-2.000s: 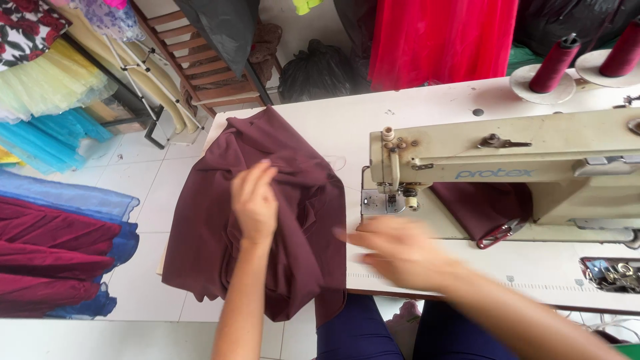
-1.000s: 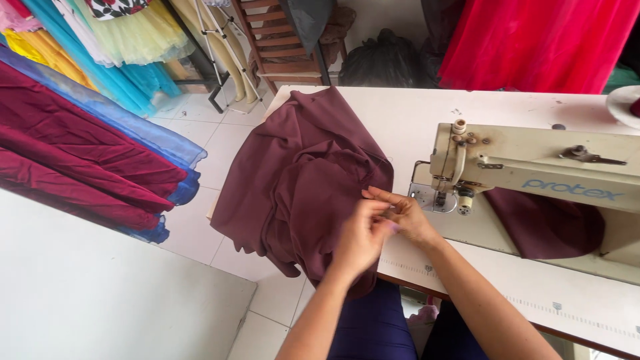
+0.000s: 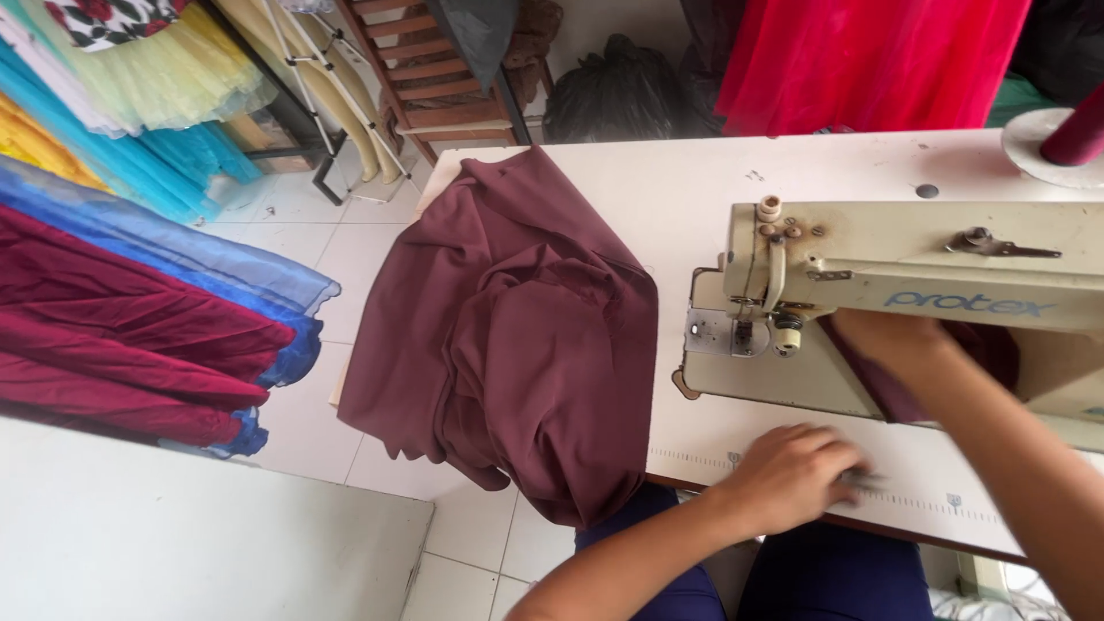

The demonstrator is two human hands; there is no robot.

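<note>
A large maroon cloth (image 3: 552, 345) lies bunched over the left end of the sewing table, its lower edge hanging down. My left hand (image 3: 798, 479) is over the table's front edge, its fingers closed around a small greyish object, too blurred to name. Under the arm of the Protex sewing machine (image 3: 906, 259) reaches my right hand (image 3: 888, 341), beside a second piece of maroon fabric (image 3: 979, 345) on the machine bed. The machine hides part of the right fingers. The presser foot and needle plate (image 3: 724, 332) stand to the right of the large cloth.
A thread spool (image 3: 1074, 138) stands on a white disc at the back right. A printed ruler scale (image 3: 914, 502) runs along the table's front edge. Hanging garments (image 3: 112, 336) and a white surface (image 3: 190, 517) lie to the left. A wooden chair (image 3: 431, 69) stands behind the table.
My hands have parted from where they met at the large cloth's right edge. The right moved right, under the machine arm; the left moved right, to the table's front edge.
</note>
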